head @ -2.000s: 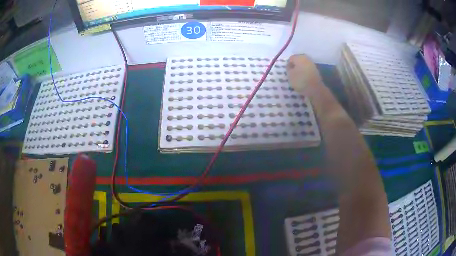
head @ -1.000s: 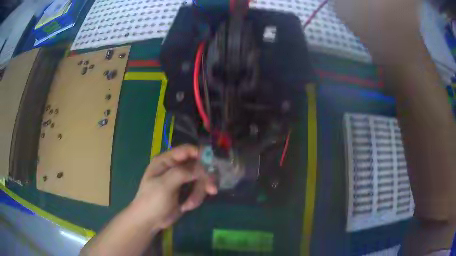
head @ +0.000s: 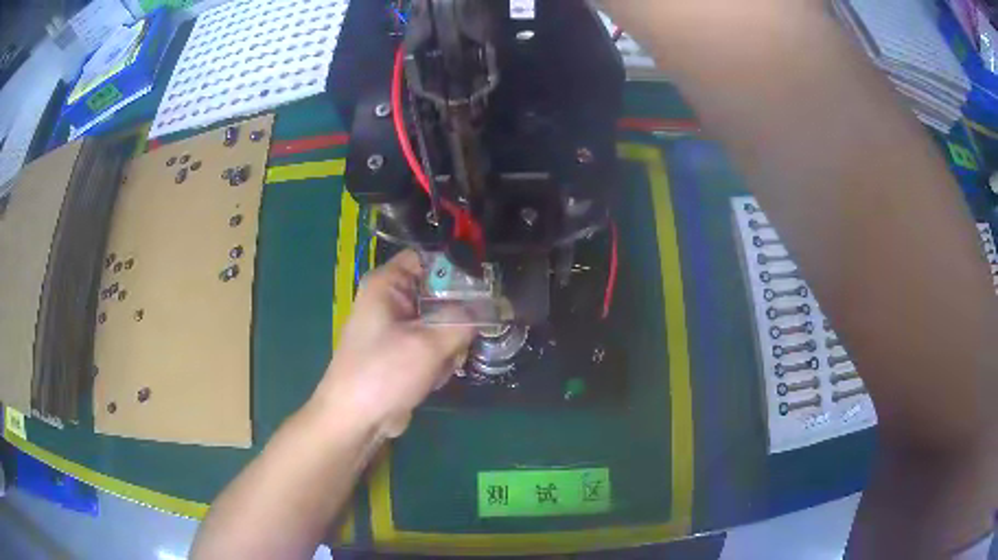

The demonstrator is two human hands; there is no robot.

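The black test fixture [head: 482, 164] stands at the centre, with red wires on it. My left hand [head: 399, 334] is at its front, its fingers on the clear plastic block [head: 460, 295], just above and beside the round silvery metal seat [head: 498, 348]. The fingertips are partly hidden behind the block. My right forearm crosses the right side, reaching up to the fixture's top; the right hand itself is cut off by the upper edge. No small component can be made out in my fingers.
A cardboard sheet [head: 186, 295] with loose dark parts lies left, beside stacked cardboard [head: 55, 273]. A parts tray [head: 782, 328] lies right, partly behind my forearm. A rear tray [head: 250, 66], a blue bin [head: 120, 88] and stacked trays [head: 908, 55] stand behind. A green label [head: 544, 493] lies in front.
The view has swung down from the rear trays to the fixture. My left hand has come in and moved closer onto the clear block. My right hand has left the rear tray and moved out of view.
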